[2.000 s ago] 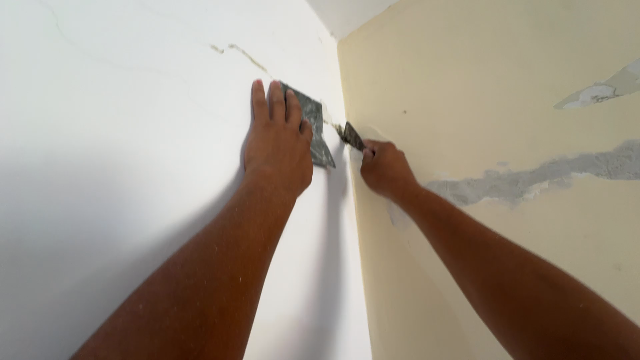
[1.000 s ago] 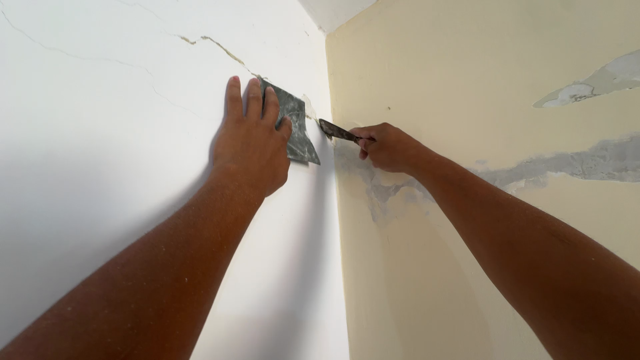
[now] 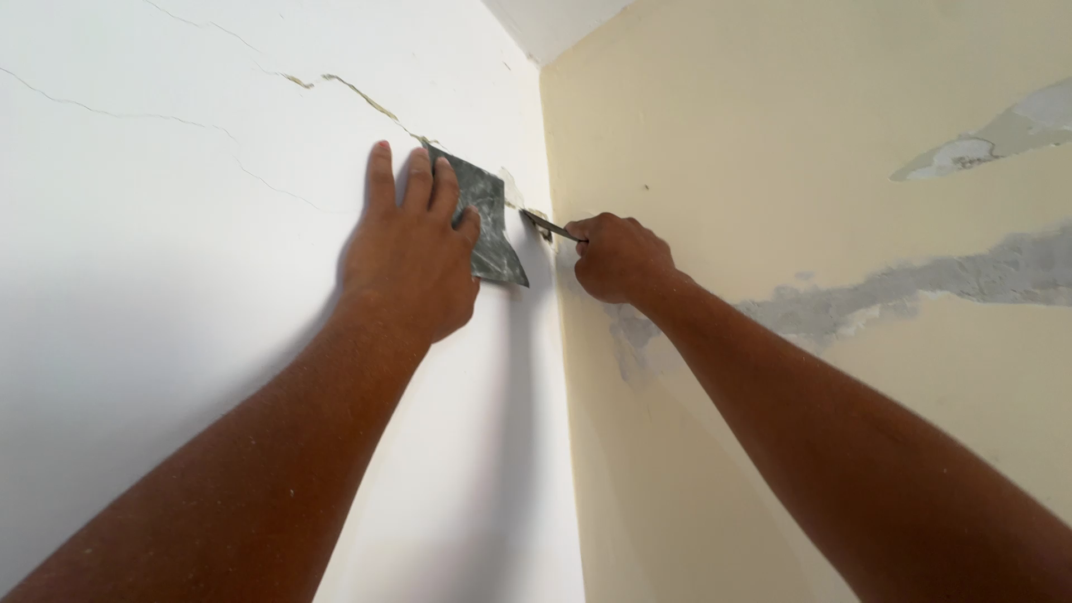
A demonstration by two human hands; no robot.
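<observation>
My left hand [image 3: 410, 243] lies against the white wall [image 3: 209, 251], its fingers over the left part of a dark grey, smeared flat sheet [image 3: 490, 218]; whether it grips the sheet or presses it to the wall is hard to tell. My right hand [image 3: 624, 258] is closed around a small putty knife or scraper [image 3: 551, 224], seen nearly edge-on. The tool's tip is at a broken patch in the white wall, just left of the corner and right of the sheet. A crack [image 3: 364, 96] runs from the sheet's top edge up to the left.
The cream wall [image 3: 754, 167] meets the white wall at the vertical corner, with the ceiling [image 3: 557, 25] above. Rough grey filler [image 3: 946, 276] crosses the cream wall behind my right forearm. A chipped patch [image 3: 959, 157] sits higher up. Thin cracks [image 3: 126, 114] mark the white wall.
The tool in my right hand has changed its angle; its tip stays near the corner beside the sheet. My left hand remains at the sheet.
</observation>
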